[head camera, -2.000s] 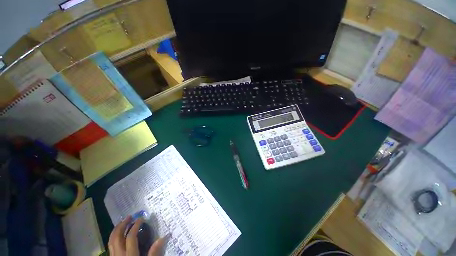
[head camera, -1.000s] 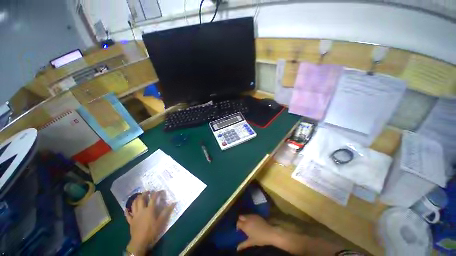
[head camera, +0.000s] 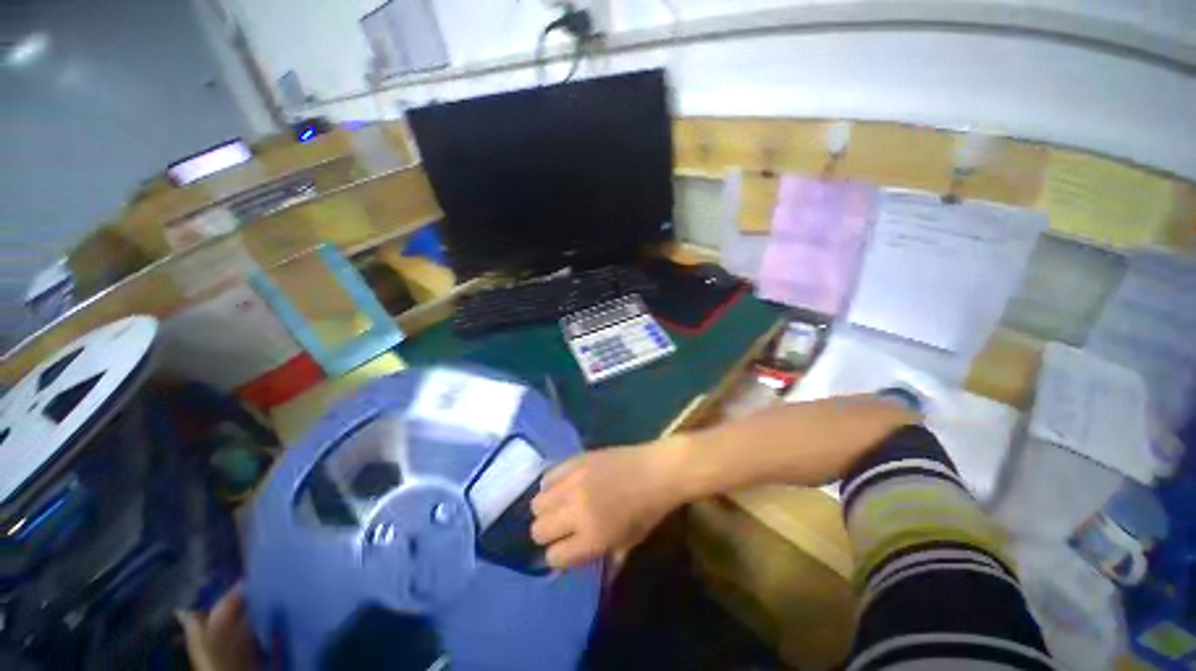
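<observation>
A large blue component reel (head camera: 308,459) with a hub and wide cut-outs stands over the green desk, with a white label (head camera: 466,400) on its upper face. My right hand (head camera: 597,505) grips the reel at its right side, with fingers at the right cut-out. My left hand (head camera: 226,634) is at the reel's lower left edge, partly hidden by it and blurred; its hold cannot be made out clearly. The papers seen before are hidden behind the reel.
A calculator (head camera: 617,344), keyboard (head camera: 538,299) and mouse pad (head camera: 702,304) lie before the black monitor (head camera: 551,171). A white reel (head camera: 72,393) is at left. The right shelf holds papers, a packet with a dark ring (head camera: 902,396) and a jar (head camera: 1115,540).
The blue reel has come up over the desk in front of me. My right hand has risen to its right side, and my left hand has left the papers for its lower left edge.
</observation>
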